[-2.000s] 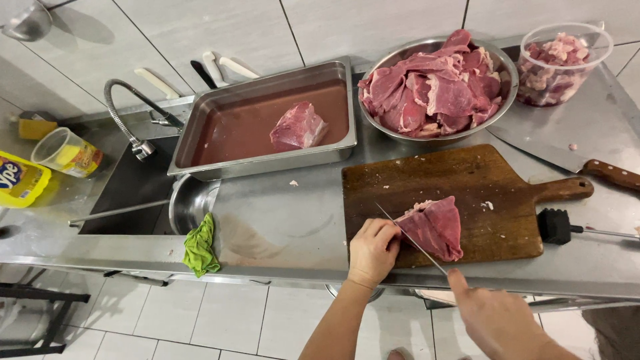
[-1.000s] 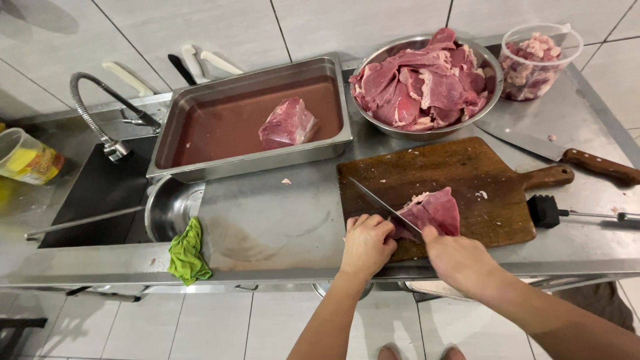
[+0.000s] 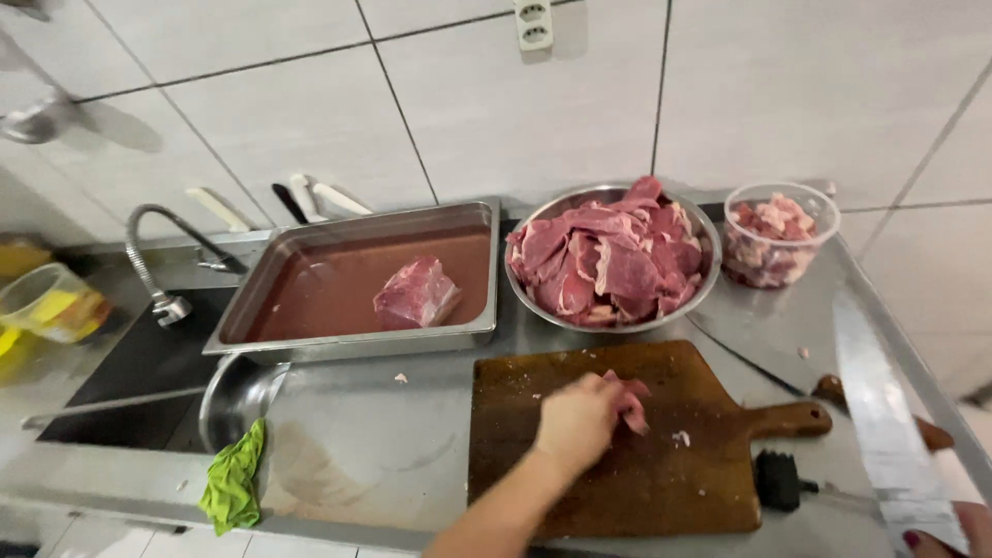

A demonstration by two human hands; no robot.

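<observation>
My left hand grips a piece of raw red meat just above the wooden cutting board. At the lower right edge, my right hand is partly in view, closed on a large knife whose blade points up and is blurred. Behind the board stands a metal bowl heaped with raw meat slices. A clear plastic tub of meat trimmings is to its right. A larger chunk of raw meat lies in reddish liquid in a steel pan.
A black-headed meat tenderizer and a second knife's wooden handle lie right of the board. A green cloth hangs at the counter's front edge, near a round metal bowl. The sink and its faucet are at left.
My right hand has moved the knife from the meat out to the right. My left hand has gathered up the meat that lay on the board. The view has shifted upward.
</observation>
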